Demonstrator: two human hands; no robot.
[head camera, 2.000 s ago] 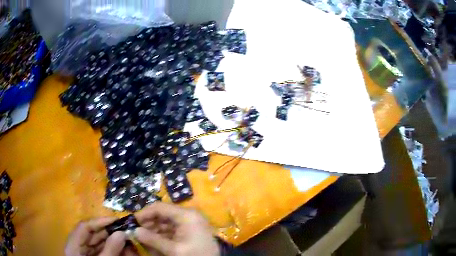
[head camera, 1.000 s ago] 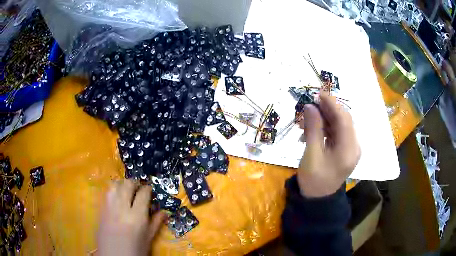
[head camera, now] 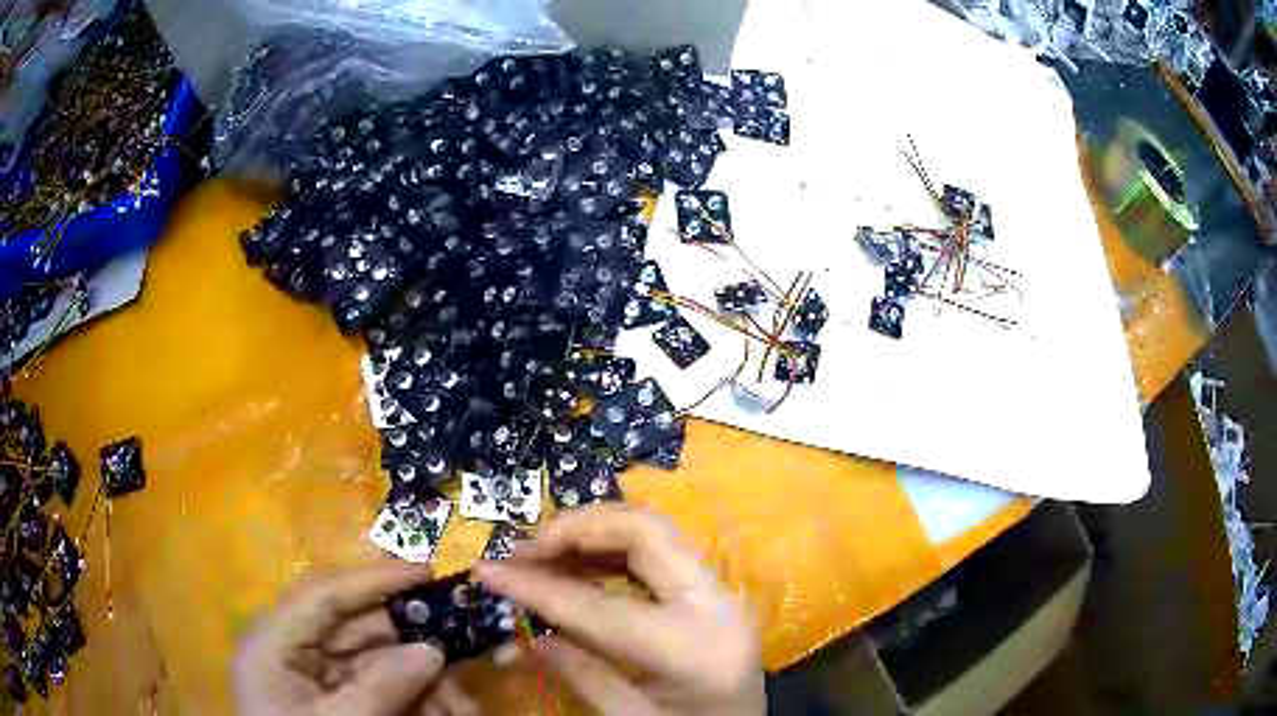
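Observation:
My left hand (head camera: 336, 650) and my right hand (head camera: 637, 616) are close together at the bottom of the view. Between their fingers they hold a black LED board piece (head camera: 455, 616) with pale round spots, one hand at each side. A thin reddish wire lead (head camera: 543, 685) hangs below the right fingers; fingers hide where it joins. The large heap of black LED boards (head camera: 490, 252) lies just beyond the hands. Two pale-faced boards, one at the heap's near edge (head camera: 501, 494) and one left of it (head camera: 412, 529), lie close to my fingertips.
Wired boards (head camera: 42, 560) lie at left, below a blue tray (head camera: 182, 119) of leads. Small wired boards (head camera: 889, 315) lie on the white sheet (head camera: 1036, 420) at right. A tape roll (head camera: 1155, 182), clear plastic bag (head camera: 406, 28) and open cardboard box (head camera: 980, 636) surround the work.
My right hand has come back from the small wired boards on the white sheet to my left hand. Both hands now hold a black board. The camera view has shifted slightly.

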